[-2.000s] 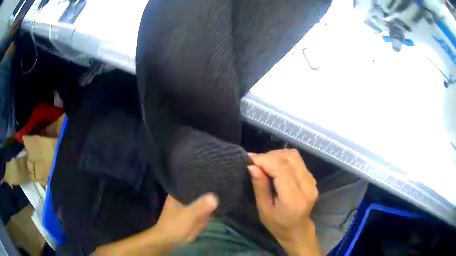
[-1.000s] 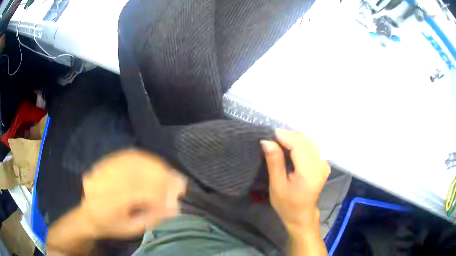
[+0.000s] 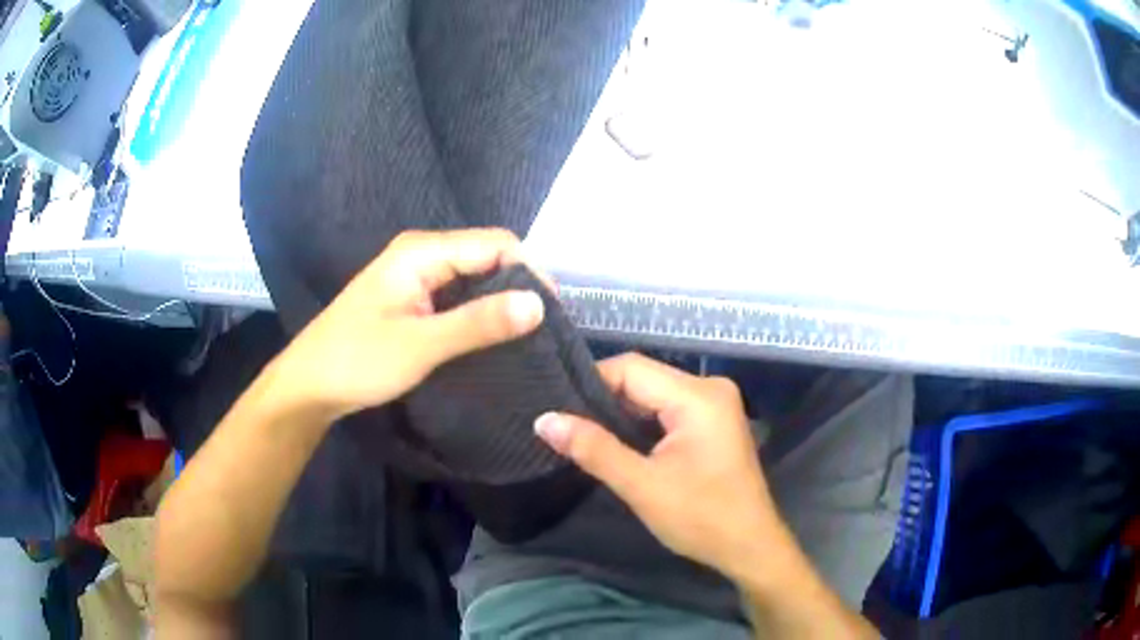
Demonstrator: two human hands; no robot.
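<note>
A dark ribbed garment panel (image 3: pixel 350 150) lies over the white table and hangs over its front edge towards my lap. My left hand (image 3: pixel 394 331) grips the panel near its folded edge, with the thumb on top. My right hand (image 3: pixel 675 456) pinches the same folded edge lower down, to the right, between thumb and fingers. The edge between the hands is raised off the table, just in front of the ruler strip. The fingertips under the cloth are partly hidden.
The white table (image 3: pixel 800 188) has a ruler-marked front edge. A white machine part with a blue stripe (image 3: pixel 175 81) stands at the upper left. A blue-rimmed basket (image 3: pixel 944 500) with dark cloth is at the lower right. Tan paper pieces (image 3: pixel 125 563) and red material are at the lower left.
My left hand has moved from the lap up onto the panel's folded edge. My right hand keeps its pinch, a little lower and further left. The view has turned, showing more at the left.
</note>
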